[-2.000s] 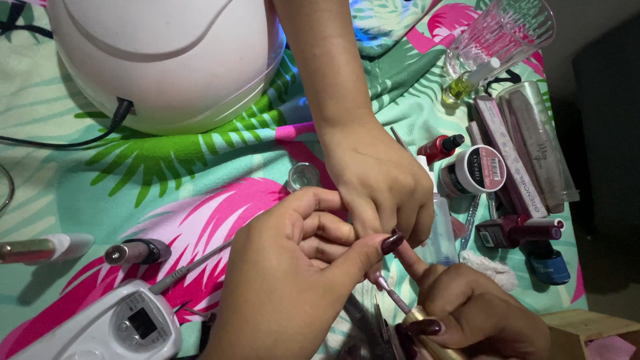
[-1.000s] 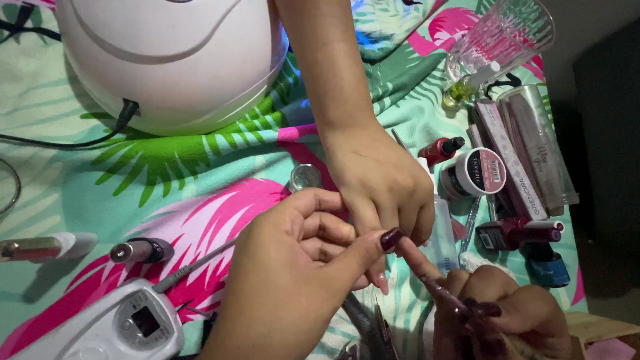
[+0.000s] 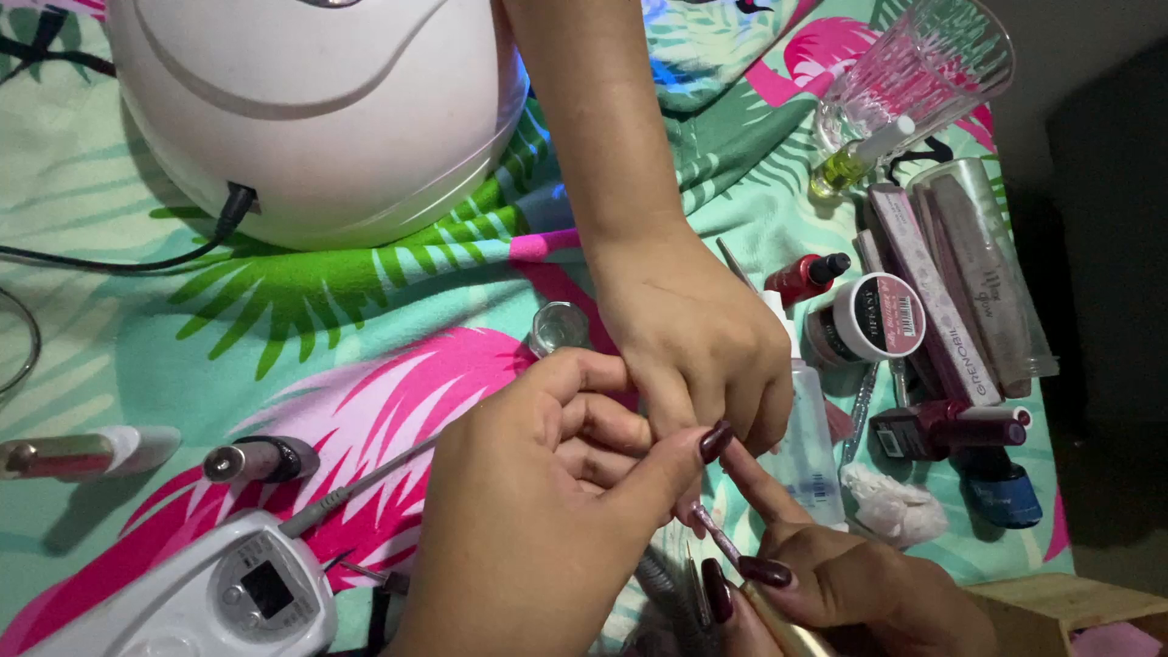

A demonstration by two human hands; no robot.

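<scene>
My left hand [image 3: 547,493], its thumb nail dark red, holds a finger of another person's hand [image 3: 693,319], which reaches down from the top of the view. My right hand [image 3: 849,575] grips a gold-coloured handle [image 3: 785,630] of a nail polish brush. The brush tip [image 3: 707,520], coated in glittery pinkish polish, is at the nail of the held finger. One outstretched finger of my right hand rests close to my left thumb tip. The person's other fingers are curled down, and their nails are mostly hidden.
A white nail lamp [image 3: 319,119] with a cable stands upper left, a nail drill control unit [image 3: 201,593] lower left. Polish bottles [image 3: 265,459] stand near it. At right are a glass [image 3: 922,73], a jar [image 3: 867,319], a red bottle [image 3: 803,278], a spray bottle [image 3: 808,438], a crumpled tissue [image 3: 894,506] and a wooden box [image 3: 1068,598].
My right hand has moved back toward the held finger, bringing the brush tip to its nail; one second ago it was lower right, away from it. My left hand keeps its hold.
</scene>
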